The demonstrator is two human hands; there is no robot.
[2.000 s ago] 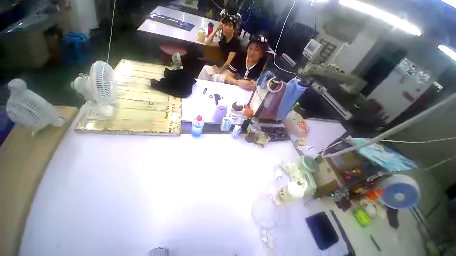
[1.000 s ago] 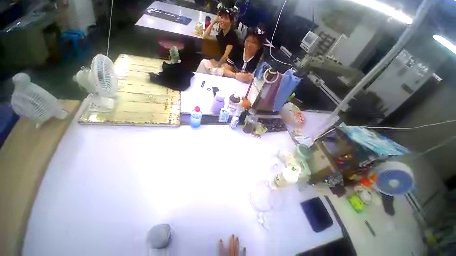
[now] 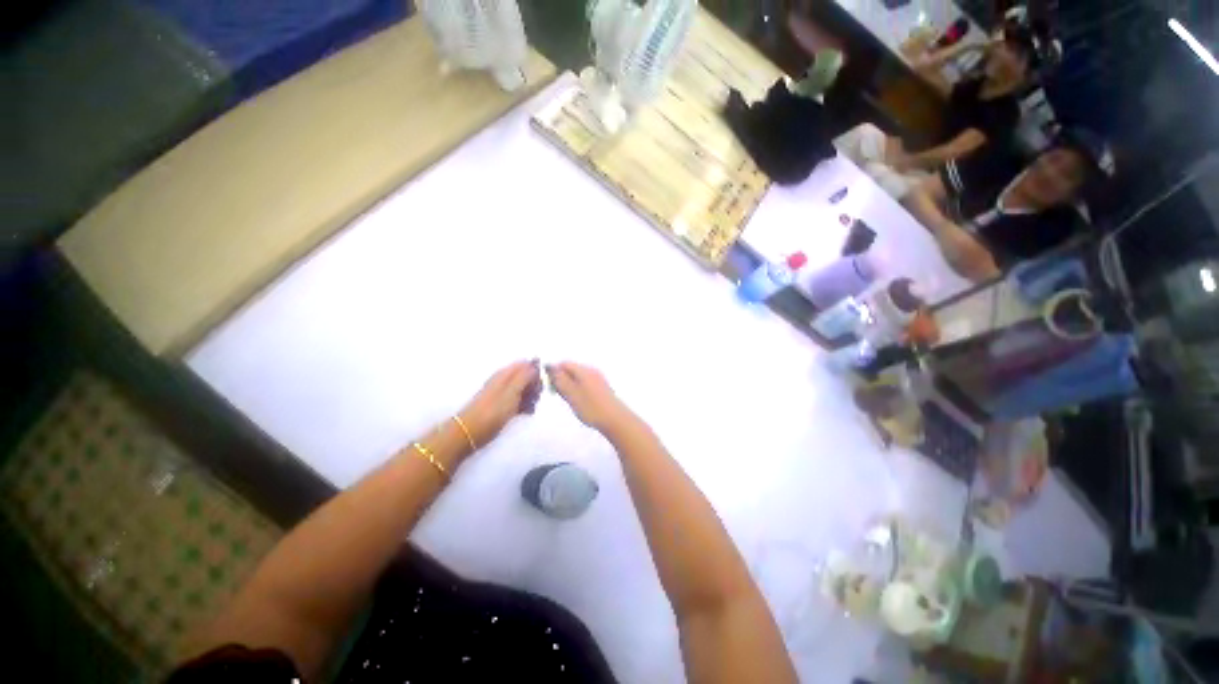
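Observation:
My left hand [image 3: 503, 398], with gold bracelets at the wrist, pinches a small dark piece [image 3: 532, 390] over the white table top [image 3: 388, 307]. My right hand [image 3: 583, 392] is close beside it, fingertips drawn together and pointing at the left fingertips, with a narrow gap between. A tiny dark spot shows at the right fingertips; I cannot tell if it is a held thing. A round lidded cup or weight [image 3: 562, 490] with a grey-blue top and darker side stands on the table between my forearms, touching neither.
A slatted wooden board [image 3: 668, 147] and white fans [image 3: 639, 54] are at the far edge. A red-capped bottle [image 3: 766, 278] and a purple tumbler [image 3: 842, 277] stand beyond the table. Thread cones [image 3: 917, 604] cluster at lower right. Two people [image 3: 1023, 201] sit at upper right.
The view has turned left and down. Both forearms have come into view; earlier only some fingertips showed at the bottom edge. The dark piece now shows in my left hand.

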